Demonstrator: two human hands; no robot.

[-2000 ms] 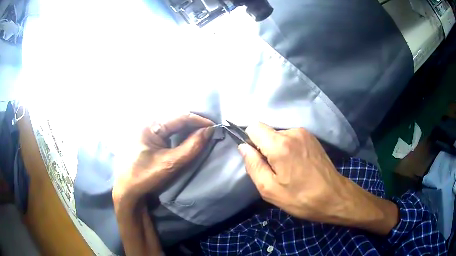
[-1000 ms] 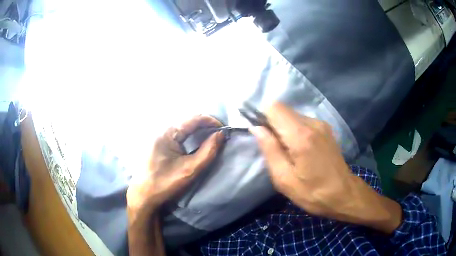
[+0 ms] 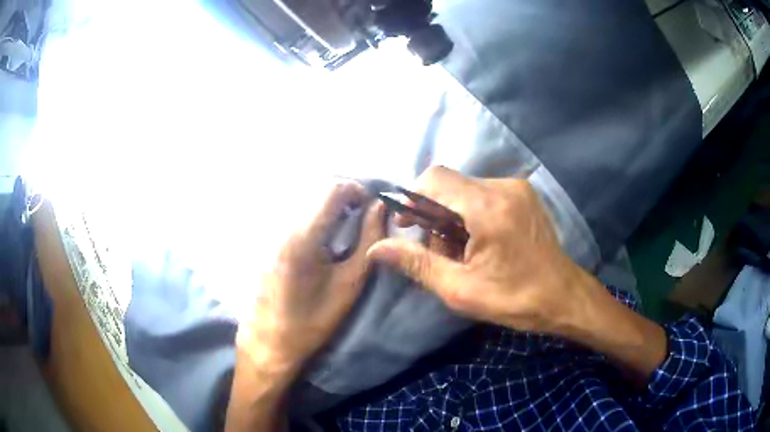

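Observation:
The garment panel lies under both hands, light grey in the middle and washed out white by the lamp. My left hand pinches a bit of the grey cloth between thumb and fingers. My right hand holds the dark thread snips, their pointed blades aimed left at the fingertips of my left hand. The blades look apart, and the tips are blurred in the glare. The exact spot of cloth at the tips is hidden.
Dark metal machine parts with a round knob hang above the cloth. A dark grey section lies at the upper right. A wooden-coloured edge runs down the left. White scraps lie on the green floor. A blue checked shirt is below.
My right hand has moved left with the snips, from beside my left hand up to its fingertips. My left hand has turned more upright and covers more of the pinched cloth.

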